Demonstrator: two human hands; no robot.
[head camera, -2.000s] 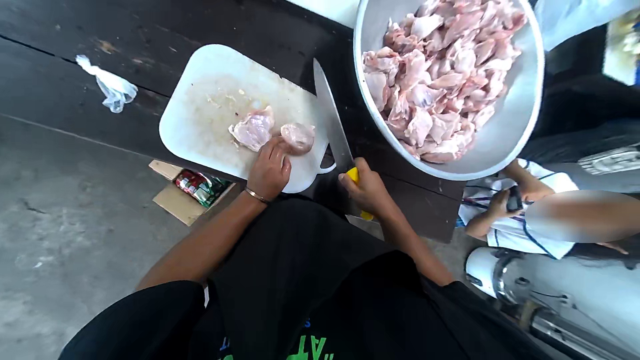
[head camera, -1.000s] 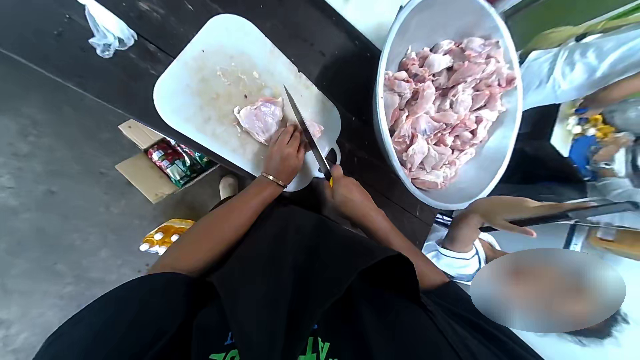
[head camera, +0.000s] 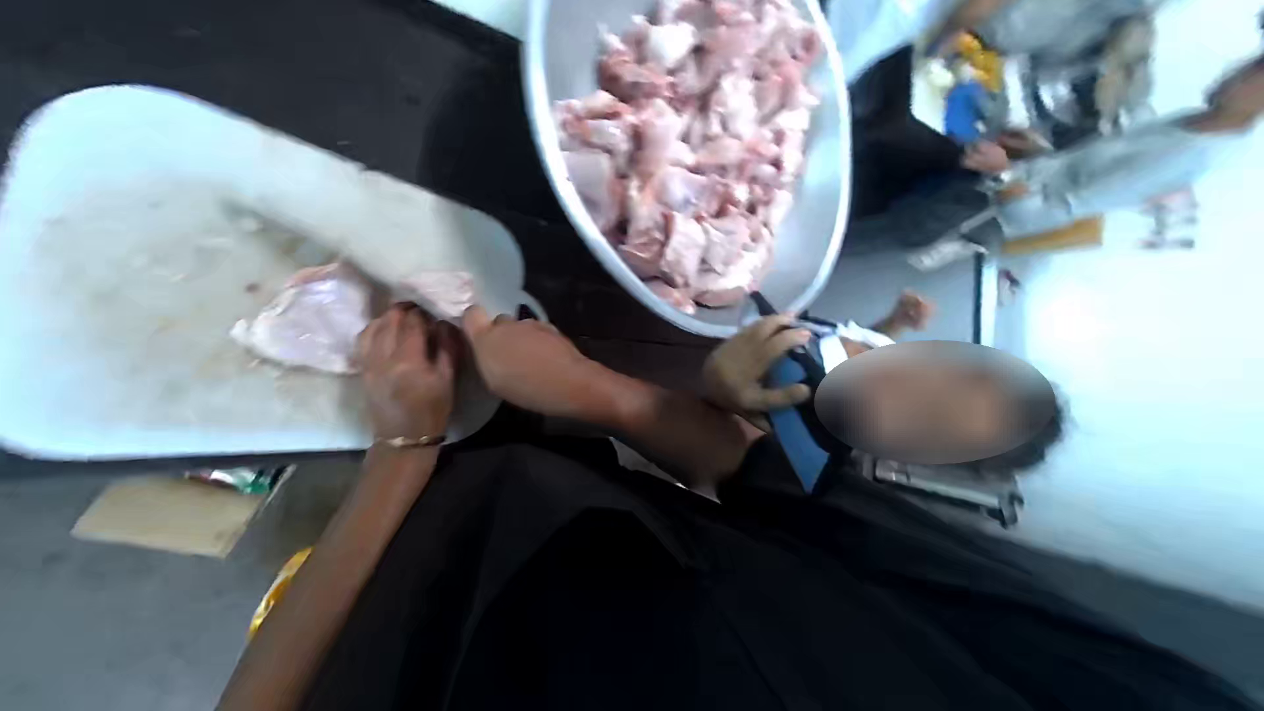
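Note:
A large piece of raw chicken (head camera: 314, 321) lies on the white cutting board (head camera: 128, 395). My left hand (head camera: 405, 365), with a bracelet at the wrist, grips its right edge with bent fingers. Beside it my right hand (head camera: 518, 355) is closed around a knife whose handle is hidden; the blade (head camera: 296, 237) shows only as a blurred dark streak slanting up and left over the board. A smaller raw chicken piece (head camera: 442, 291) lies just above my hands, near the board's right end.
A large metal basin (head camera: 839, 188) of raw chicken pieces (head camera: 691, 158) stands right of the board on the dark table (head camera: 444, 118). Close beyond it is another person's hand (head camera: 755, 365). Below the table edge are a cardboard box (head camera: 168, 513) and a yellow item (head camera: 279, 592).
The view has shifted and come nearer the board. My hands remain close together at the chicken. The other person's hand, raised with a dark object a second ago, is now beside the basin.

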